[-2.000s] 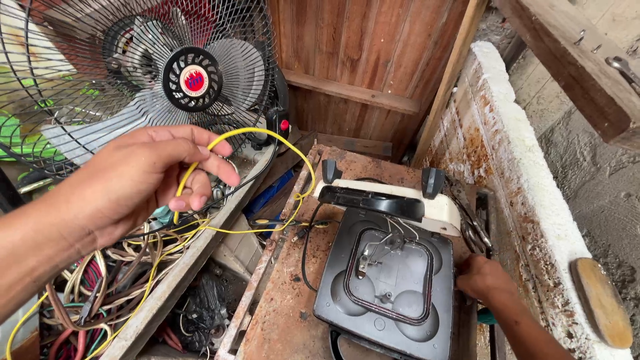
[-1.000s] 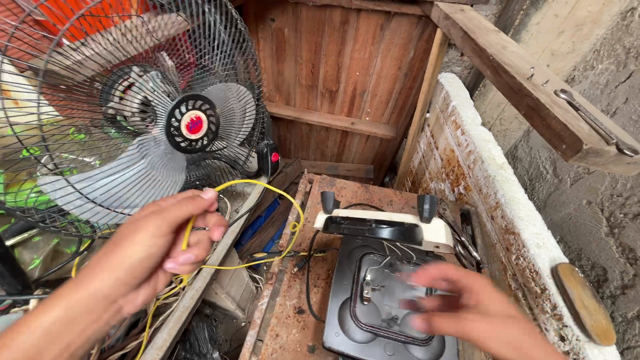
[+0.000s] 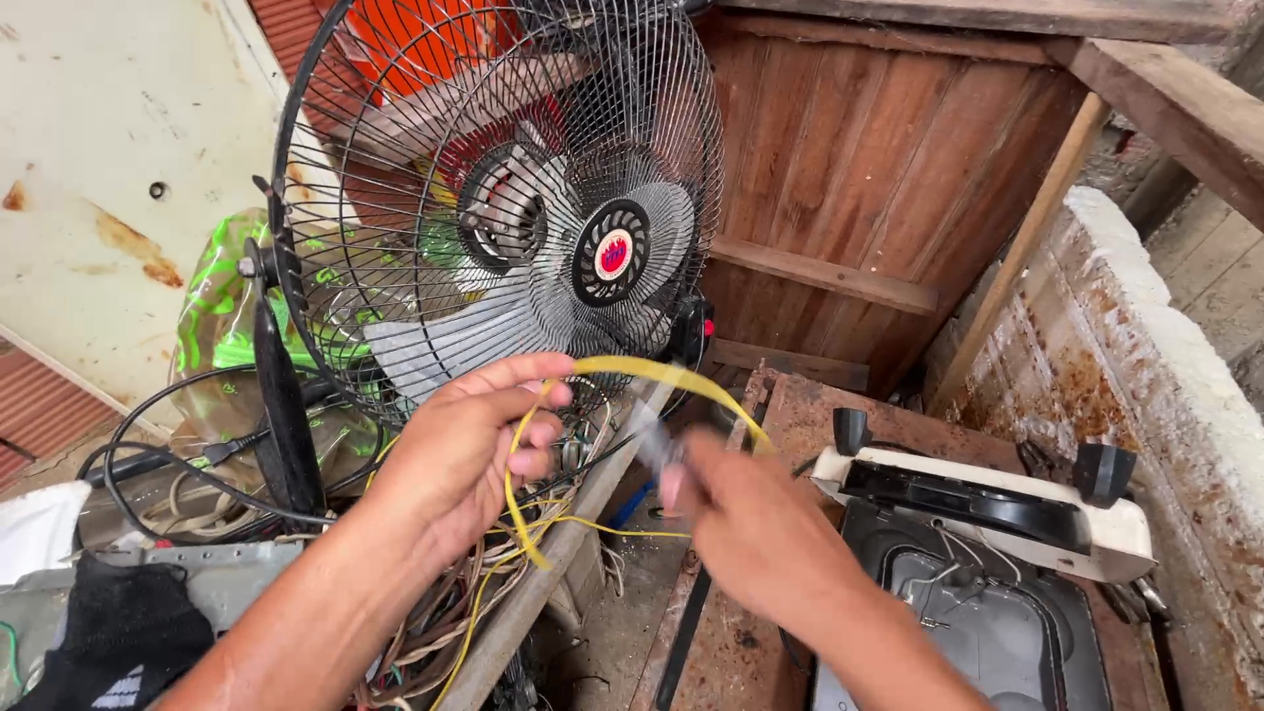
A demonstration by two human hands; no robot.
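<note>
My left hand [image 3: 489,434] pinches a yellow wire [image 3: 642,367] between thumb and fingers, in front of the fan. The wire arcs to the right toward my right hand [image 3: 755,518]. That hand is blurred by motion; a pale, blurred object [image 3: 652,439] sticks out from its fingertips, and its kind cannot be told. At the lower right lies an opened appliance with a grey metal housing [image 3: 987,632], thin wires inside and a white part with black feet [image 3: 1126,533] across its top. It rests on a rusty metal surface [image 3: 741,632].
A large black-caged fan [image 3: 612,252] stands behind my hands. Tangled wires [image 3: 434,632] lie below my left forearm beside a wooden rail [image 3: 553,602]. At the lower left is a black cloth [image 3: 128,622]. A wooden panel [image 3: 839,168] and a white-edged slab [image 3: 1145,276] border the right.
My right hand has left the appliance and come over beside my left hand, with a pale object at its fingertips. My left hand keeps hold of the yellow wire. The view has swung left.
</note>
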